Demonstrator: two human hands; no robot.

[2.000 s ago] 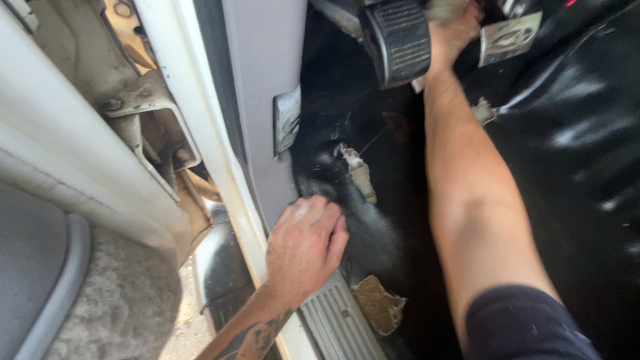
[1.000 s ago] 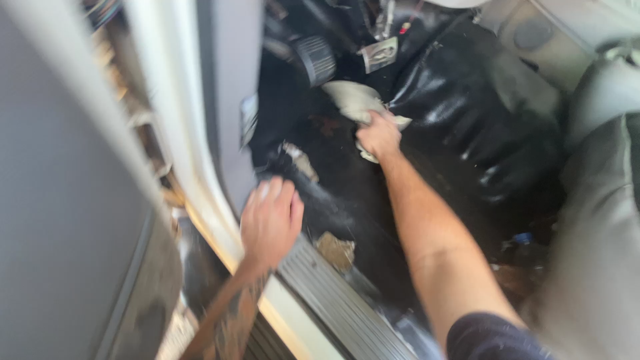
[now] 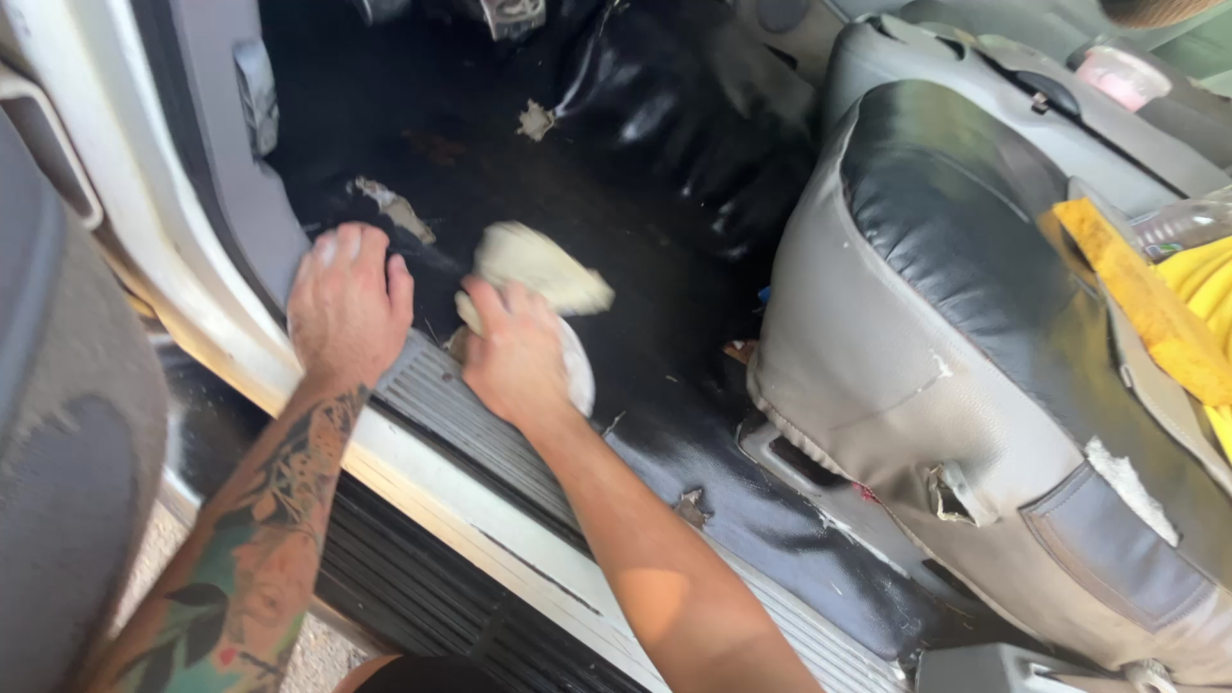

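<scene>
A pale cream cloth [image 3: 539,265] is bunched under my right hand [image 3: 515,351], which presses it on the black vinyl floor covering [image 3: 635,337] beside the ribbed door sill plate [image 3: 448,399]. To the left of it my left hand [image 3: 351,298] rests palm down at the sill's inner edge, by the grey pillar trim, with no object visible in it. Just beyond my left hand lies a torn patch [image 3: 397,210] in the floor covering. A smaller torn spot [image 3: 535,120] shows farther in.
A worn grey and black vehicle seat [image 3: 895,356] stands at the right, with a yellow item [image 3: 1145,289] on it. The open door [image 3: 67,462] is at the left. A black ribbed side step [image 3: 423,568] runs below the white door frame [image 3: 510,549]. A pedal [image 3: 513,14] shows at the top.
My right hand has come back from the pedal area with the cloth, to the floor near the sill. My left hand stays at the sill's edge. The view has shifted toward the seat.
</scene>
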